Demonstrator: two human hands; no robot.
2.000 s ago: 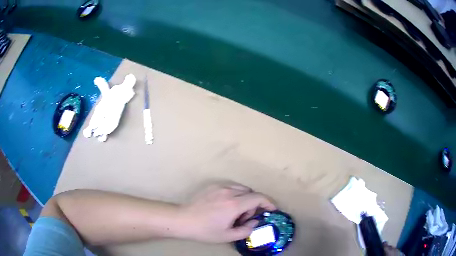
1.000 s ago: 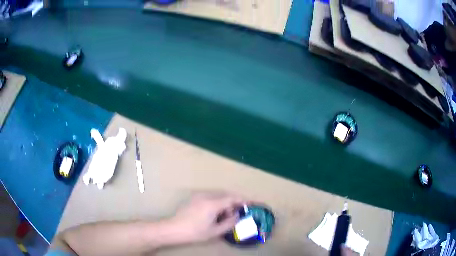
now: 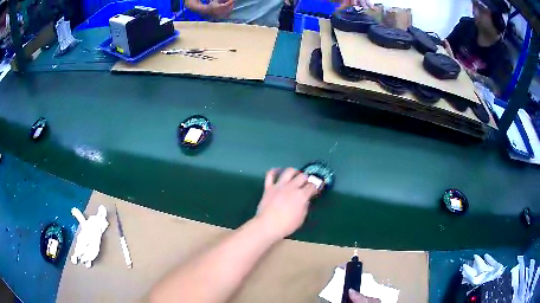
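My left hand (image 3: 286, 200) reaches over the dark green conveyor belt (image 3: 148, 171) and has its fingers on an open device half-shell (image 3: 320, 176) with a green board and a white battery. The fingers hide the shell's left part. My right hand (image 3: 361, 297), mostly cut off by the bottom edge, holds a black glue dispenser (image 3: 352, 278), its thin tip pointing up. A crumpled white cloth (image 3: 379, 290) lies under the dispenser on the tan cardboard mat (image 3: 195, 248).
Other open shells lie on the belt, at left (image 3: 193, 133) and right (image 3: 455, 202). One shell (image 3: 53, 242), a white limbed cloth (image 3: 89, 237) and a slim white-handled tool (image 3: 124, 239) lie at left. Stacked cardboard sheets with black housings (image 3: 441, 65) and people are across the belt.
My left hand has moved with the shell from the mat up onto the belt. The view has shifted to show more across the belt. My right hand still holds the dispenser.
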